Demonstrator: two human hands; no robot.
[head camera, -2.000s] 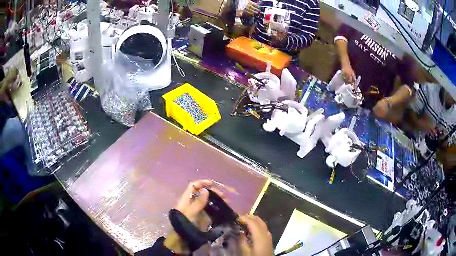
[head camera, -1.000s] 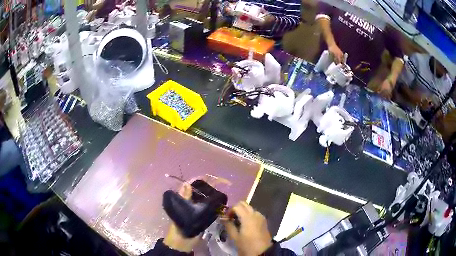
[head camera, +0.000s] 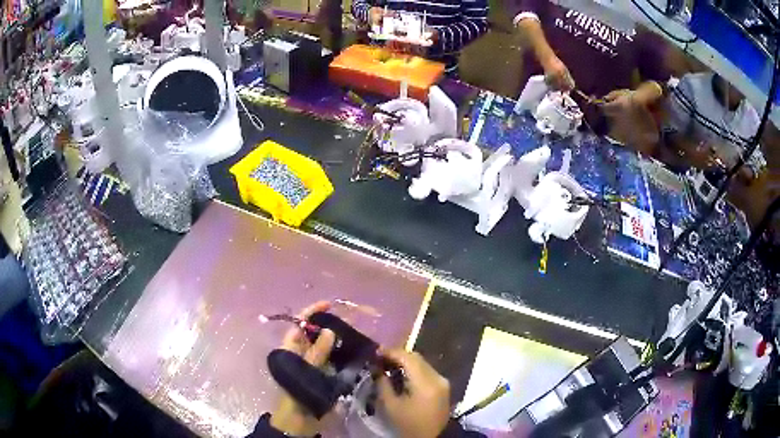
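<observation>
A glossy black shell (head camera: 344, 340) with two curved lobes is held over the front edge of the pink-brown mat (head camera: 257, 291). My left hand (head camera: 301, 376) grips it from the left, its fingers between the lobes. Thin leads with a small white plug (head camera: 282, 318) stick out past my left fingers. My right hand (head camera: 417, 395) is closed on the right side of the unit, where a whitish body (head camera: 363, 411) shows below the shell. What the right fingertips pinch is hidden. A cable end with a yellow tip (head camera: 489, 399) shows right of my right hand.
A yellow bin of screws (head camera: 280, 182) and a clear bag of small parts (head camera: 171, 184) stand beyond the mat. Several white housings with wires (head camera: 462, 175) lie across the bench. A grey metal box (head camera: 590, 389) is at the right. People work opposite.
The view has shifted, so the bench things sit further left. The black shell has turned in my hands, and the leads with the plug now show at my left fingers.
</observation>
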